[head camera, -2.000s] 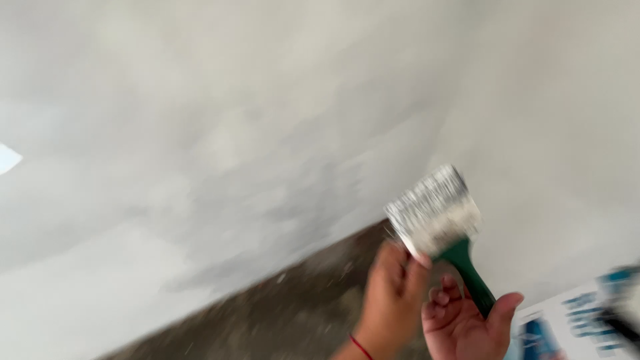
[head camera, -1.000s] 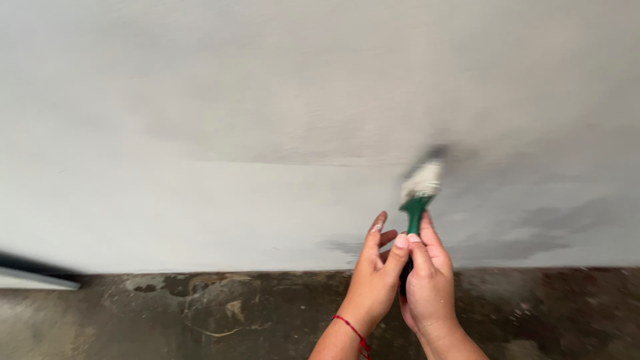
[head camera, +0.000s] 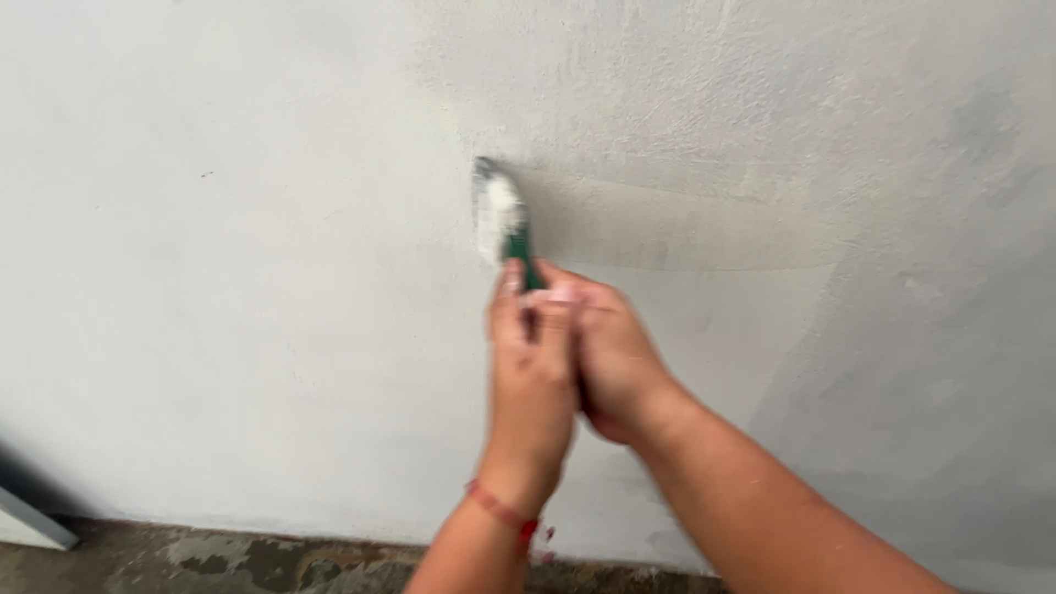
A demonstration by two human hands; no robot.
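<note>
A wide paintbrush with a green handle and white paint on its head is held against a pale grey wall, its bristles at or very close to the surface. My left hand, with a red string bracelet at the wrist, grips the handle from the left. Around the same handle from the right is my right hand, pressed against the left one. The fingers cover most of the handle. Darker, damp-looking patches mark the wall at the right, and a smoother band runs rightward from the brush.
Along the foot of the wall runs a stained, patchy concrete floor. A white panel edge with a dark gap behind it stands at the lower left.
Two seconds ago the brush was held away from the wall, with my right palm spread; both hands now close around its handle. Since one second ago the brush has moved left along the wall.
</note>
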